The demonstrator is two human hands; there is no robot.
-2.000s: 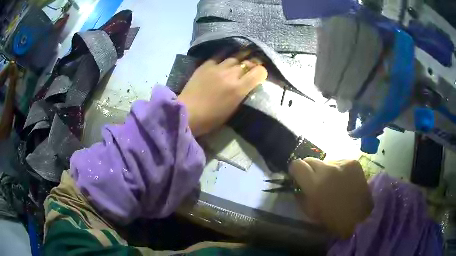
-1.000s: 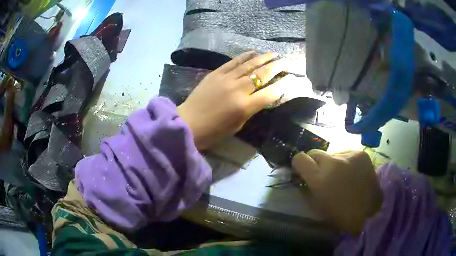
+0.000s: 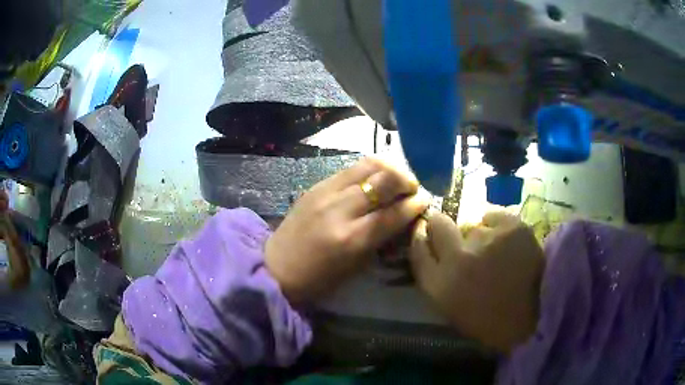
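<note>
My left hand (image 3: 342, 225), with a ring, and my right hand (image 3: 481, 274) meet fingertip to fingertip just below the needle area. Both pinch a dark plaid band (image 3: 394, 252), mostly hidden under the fingers. The needle and presser foot are hidden behind the blue guard (image 3: 422, 90) of the sewing machine head (image 3: 342, 45). Grey bands (image 3: 278, 71) lie overlapped to the left of the head. The nearest grey band (image 3: 263, 179) runs under my left hand, with a dark gap behind it.
A loose pile of grey and plaid strips (image 3: 109, 139) hangs at the left. Blue knobs (image 3: 563, 131) stick out of the machine head. A dark rectangular object (image 3: 650, 184) lies at the right. Part of another person's arm (image 3: 13, 244) shows at the far left edge.
My view has moved closer to the machine head, which looks larger. My hands have come together at the dark band. The snips blades seen below my right hand earlier are no longer clearly visible.
</note>
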